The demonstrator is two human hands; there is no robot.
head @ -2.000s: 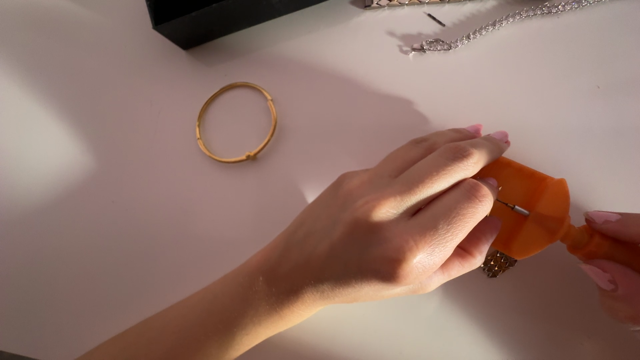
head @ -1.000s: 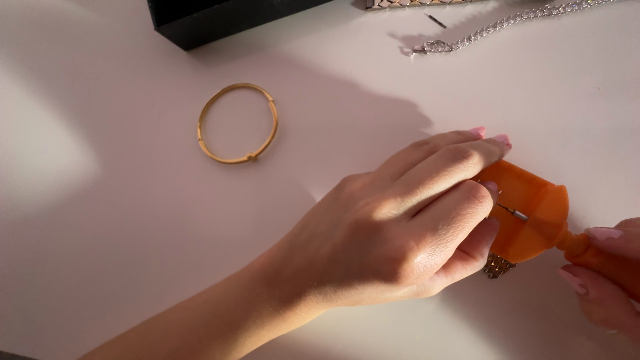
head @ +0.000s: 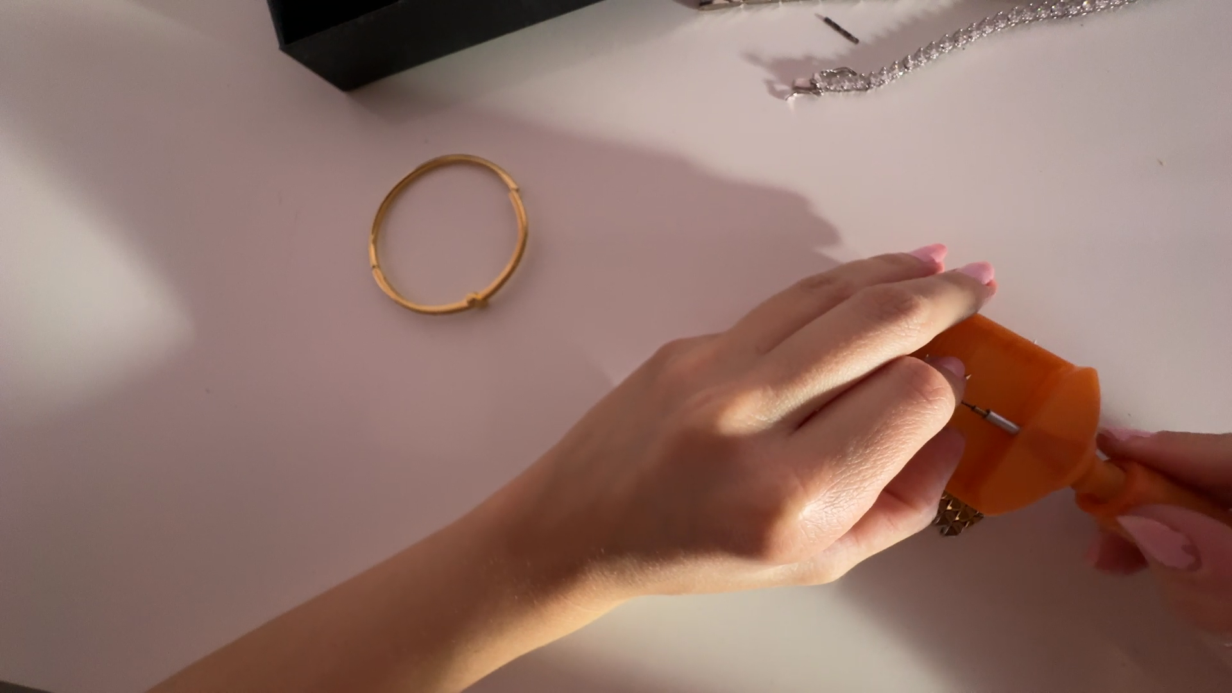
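Observation:
At the right, my left hand (head: 770, 433) grips the left end of an orange plastic tool (head: 1049, 423), which looks like a watch-band link remover. A thin metal pin (head: 1001, 421) shows inside its body, pointing at my fingertips. From beneath the tool's lower edge, next to my left thumb, pokes a bit of gold-toned textured metal (head: 958, 517), perhaps a bracelet or band; its other part is hidden. My right hand (head: 1179, 520), cut off by the right edge, holds the tool's orange handle (head: 1121, 486) between thumb and fingers.
A gold bangle (head: 525, 226) lies left of centre on the white table (head: 241, 529). A black box (head: 452, 43) stands at the top. Upper right are a silver stone-set chain bracelet (head: 934, 58), a small dark pin (head: 839, 29) and part of a metal band (head: 751, 3).
My right hand has shifted slightly at the handle, its fingers now placed differently. My left hand stays almost still on the tool.

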